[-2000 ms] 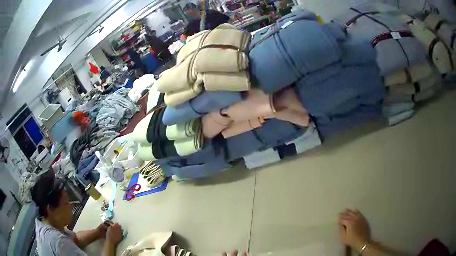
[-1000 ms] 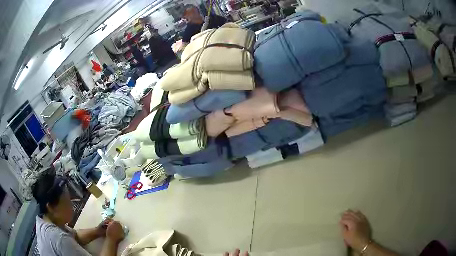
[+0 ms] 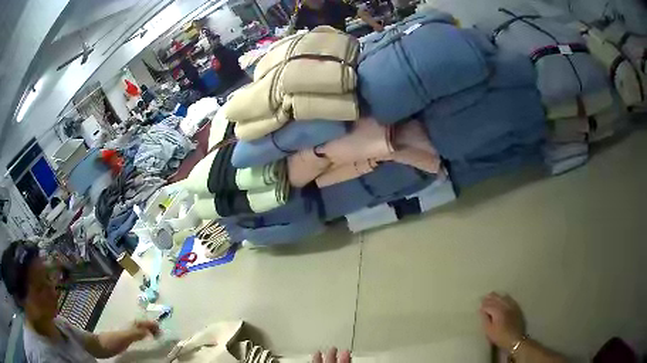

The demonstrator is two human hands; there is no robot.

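Observation:
A cream cloth lies on the beige table at the bottom edge, with narrow striped folds at its right end. My left hand shows only as fingertips at the bottom edge, right of the cloth and apart from it. They are spread, with nothing seen in them; the rest is cut off. My right hand rests on the table at the lower right, palm down, slightly bent and empty, with a thin bracelet at the wrist.
Tied bundles in beige, blue, pink and green are stacked across the table's back. Red scissors lie on a blue board beside striped straps. A person is at the left.
The person at the left has leaned back left, with the hands no longer together; a small pale blue piece now shows on the table there. My hands have hardly moved.

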